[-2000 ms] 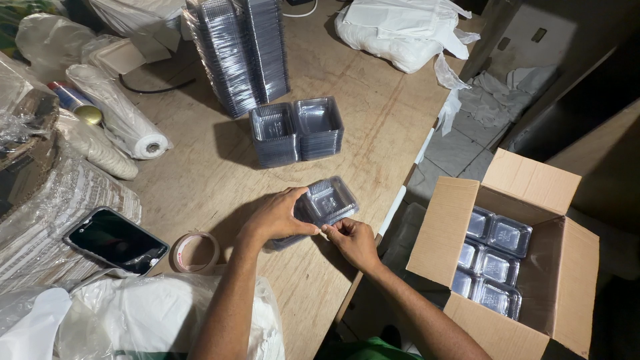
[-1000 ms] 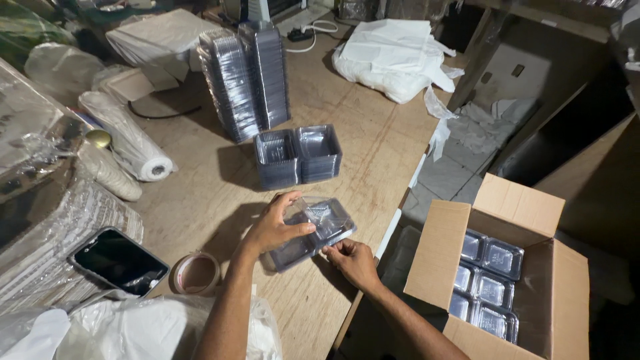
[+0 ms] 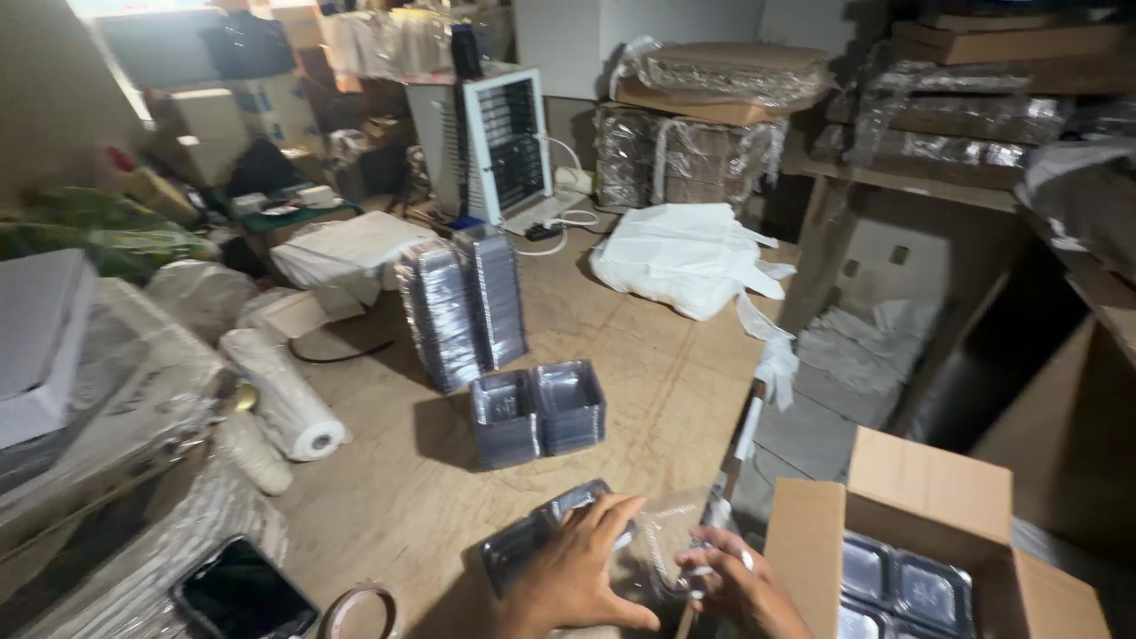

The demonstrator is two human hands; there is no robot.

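Note:
Near the table's front edge, my left hand point(image 3: 581, 568) rests with fingers spread over a black plastic container point(image 3: 515, 541). My right hand point(image 3: 732, 572) pinches a clear plastic lid or tray point(image 3: 666, 532) just right of it; blur hides its exact shape. Beyond them sits a short nested stack of dark two-compartment plastic containers point(image 3: 568, 422). Behind that, a tall stack of similar containers point(image 3: 466, 306) stands on the wooden table. At the lower right, an open cardboard box point(image 3: 927, 479) holds several dark containers point(image 3: 932, 590).
A smartphone point(image 3: 244, 590) and a tape roll point(image 3: 362, 612) lie at the lower left. Left of the stacks is a white plastic roll point(image 3: 284, 395). White plastic bags point(image 3: 688, 257) lie at the back by the table's right edge point(image 3: 750, 426). Wrapped bundles point(image 3: 701, 155) stand behind.
The view has tilted up strongly. The clear piece, over the dark container a second ago, is now to its right in my right hand. My left hand has spread wider.

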